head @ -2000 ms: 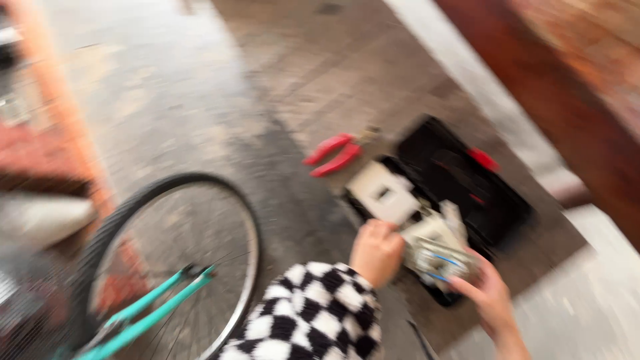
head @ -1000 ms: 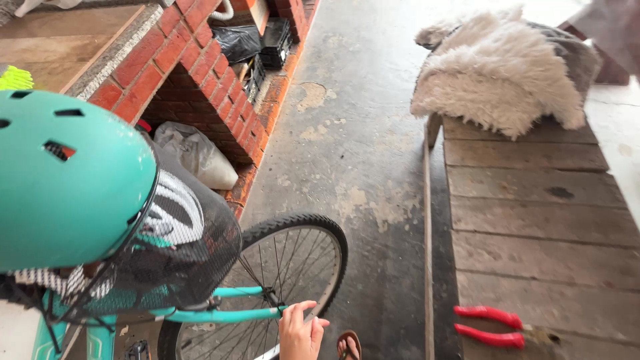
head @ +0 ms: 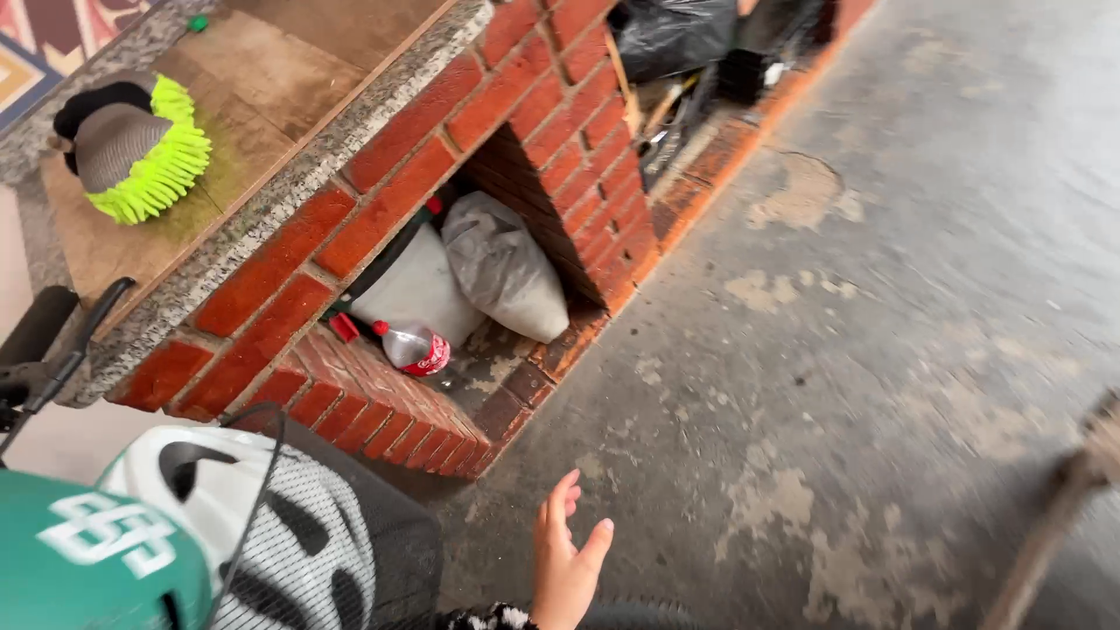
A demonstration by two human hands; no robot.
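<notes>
My left hand is at the bottom centre, empty, its fingers and thumb spread over the concrete floor. Part of a black-and-white sleeve shows at its wrist. Just beneath it a dark bicycle tyre is partly visible at the frame's bottom edge. To the left of the hand stands a black mesh bicycle basket, with a white helmet seen through its mesh. A green helmet with white lettering fills the lower left corner. My right hand is out of view.
A brick counter holds a lime-green microfibre mitt. Its alcove contains a plastic bottle and a filled grey bag. Further along is a black plastic bag. A handlebar grip reaches in at left; a blurred wooden piece is at right.
The view has swung left toward the brick counter. Two seconds ago both hands were at a black case beside red-handled pliers; a second ago one hand was beside the bicycle's wheel.
</notes>
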